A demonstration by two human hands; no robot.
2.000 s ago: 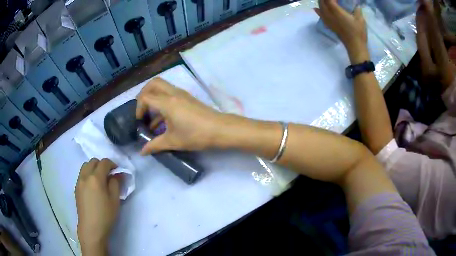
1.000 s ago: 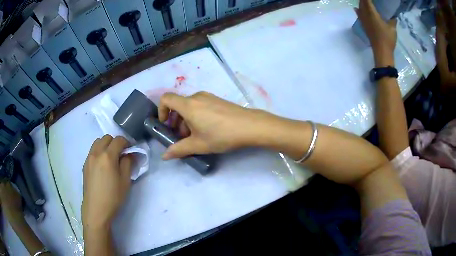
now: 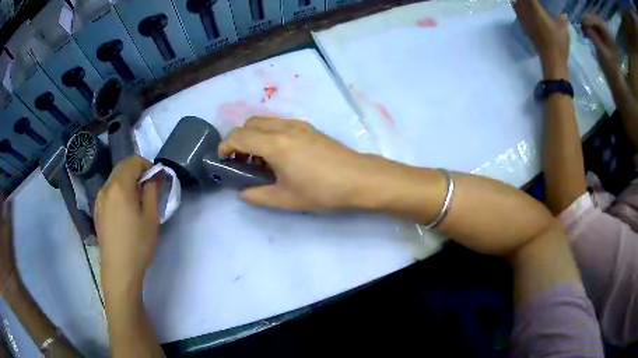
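Observation:
A dark grey handheld fan (image 3: 187,143) lies over the white sheet in front of me, its drum head at the left and its handle pointing right. My right hand (image 3: 280,164) grips the handle; the handle's far end is hidden under the palm. My left hand (image 3: 129,210) holds a thin white protective bag (image 3: 169,194), its mouth spread beside the fan head. Part of the bag trails up behind the head. Whether the head's edge is inside the bag mouth, I cannot tell. More grey fans (image 3: 82,152) are just beyond my left hand, one with its round grille showing.
Boxes with fan pictures (image 3: 157,35) stand in a row along the far side. White sheets (image 3: 434,91) with pink smudges and shiny tape cover the bench. Another person's arm (image 3: 21,301) is at the lower left. A person with a dark wristband (image 3: 554,89) works at the right.
The fan's head is now close to the bag mouth and its handle lies flatter under my right hand. Grey fans have appeared beyond my left hand. The left-hand person's arm has moved.

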